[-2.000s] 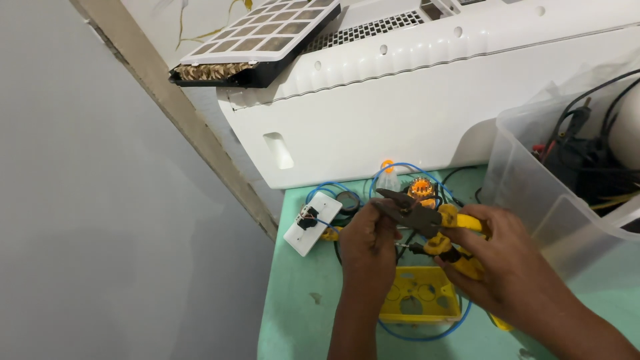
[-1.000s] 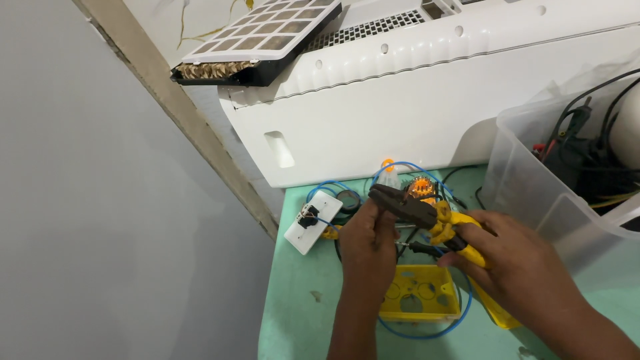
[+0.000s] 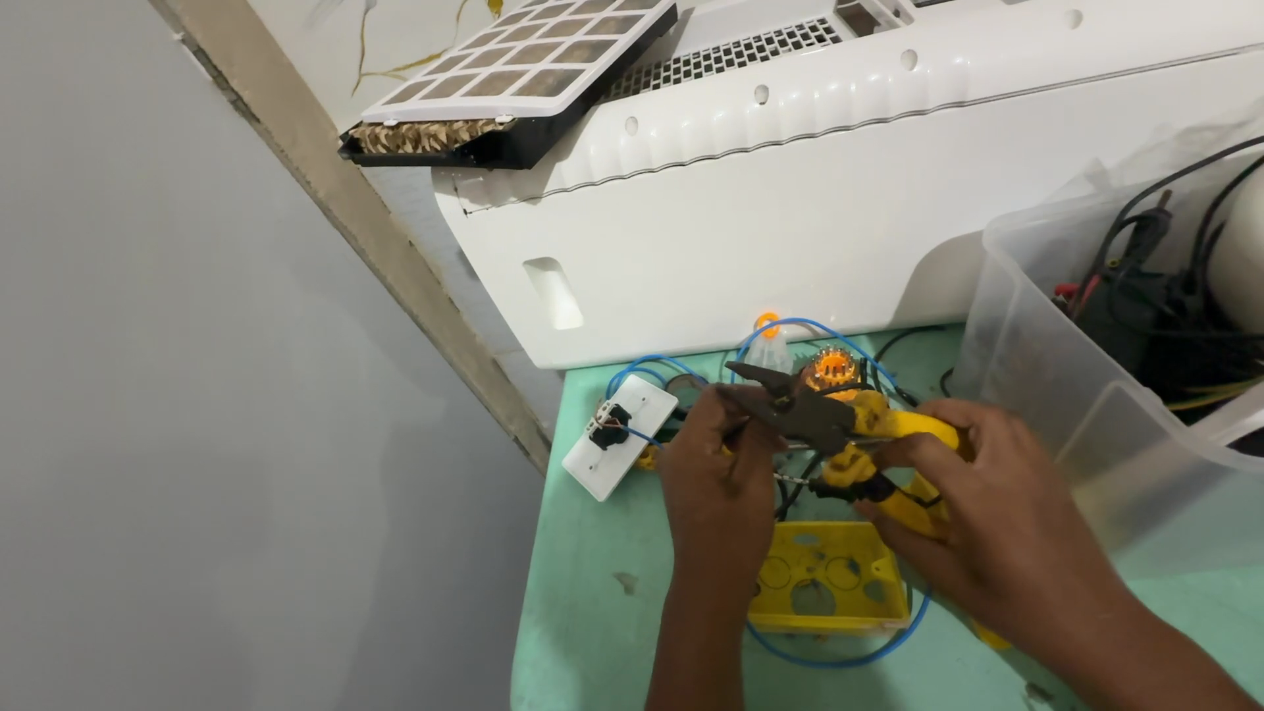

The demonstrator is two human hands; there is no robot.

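Note:
My right hand grips the yellow handles of combination pliers, whose dark jaws point left and stand apart. My left hand has its fingers pinched close by the jaws; a blue wire runs from it to the black module on the back of a white wall plate. What its fingertips grip is mostly hidden. Beneath both hands a yellow electrical back box lies on the green tabletop, with a blue cable looping around its lower side. A screwdriver-like shaft shows between the hands, partly covered.
A clear plastic bin holding black cables stands at the right. A large white appliance housing lies along the back, with a filter frame on top. Behind the pliers are an orange round part and an orange-tipped clear bottle.
The pliers' jaws, together one second ago, now stand apart, and the handles have spread in my right hand. My left hand has stayed in about the same place.

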